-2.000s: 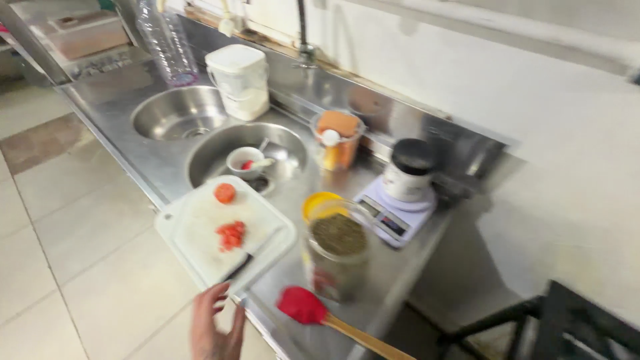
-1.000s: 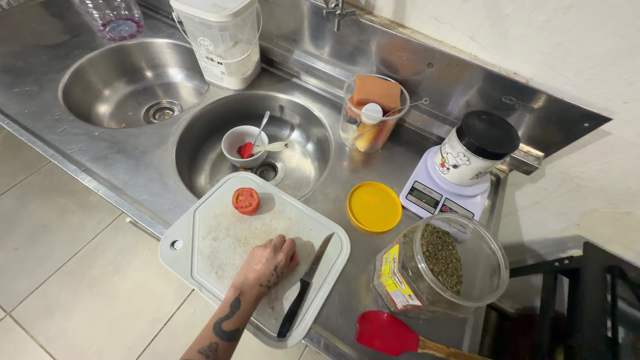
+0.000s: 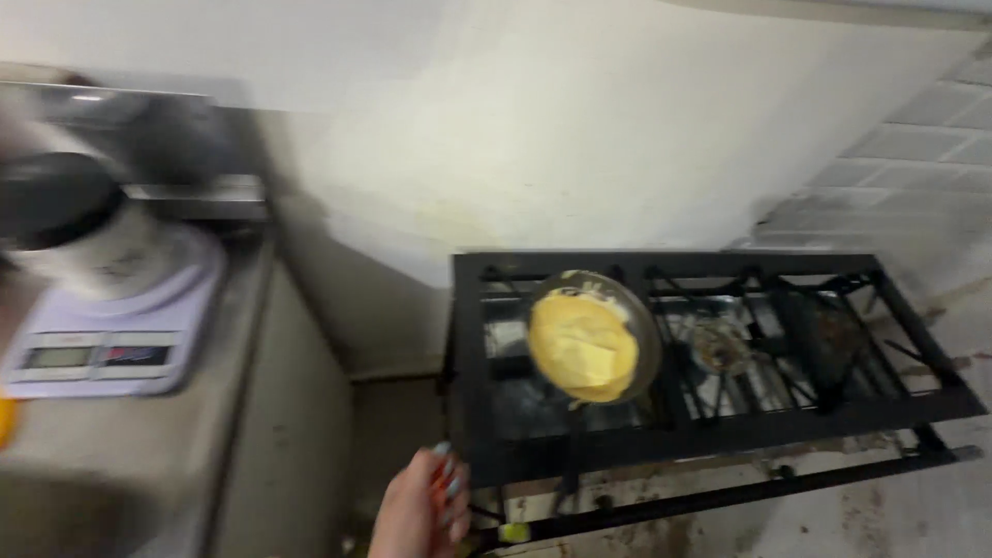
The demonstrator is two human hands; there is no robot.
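My left hand (image 3: 426,504) is at the bottom centre, its fingers curled around red pieces that look like the chopped tomato (image 3: 440,488). It is left of and below a frying pan (image 3: 647,341), near the front left corner of the stove. The pan rests on the left burner grate, its dark handle (image 3: 572,465) pointing toward me. In it lies a round yellow food, like an omelette or pancake (image 3: 570,329), with a paler yellow square slice (image 3: 593,363) on top. My right hand is out of view.
The black stove frame (image 3: 558,457) has more burners to the right. Across a gap on the left is the steel counter (image 3: 101,442), bearing a lilac kitchen scale (image 3: 167,318) with a black-lidded jar (image 3: 116,260) on it. A light wall stands behind.
The view has swung right from sink to stove. My left hand, earlier over the cutting board beside the knife, is now by the stove with red pieces in it.
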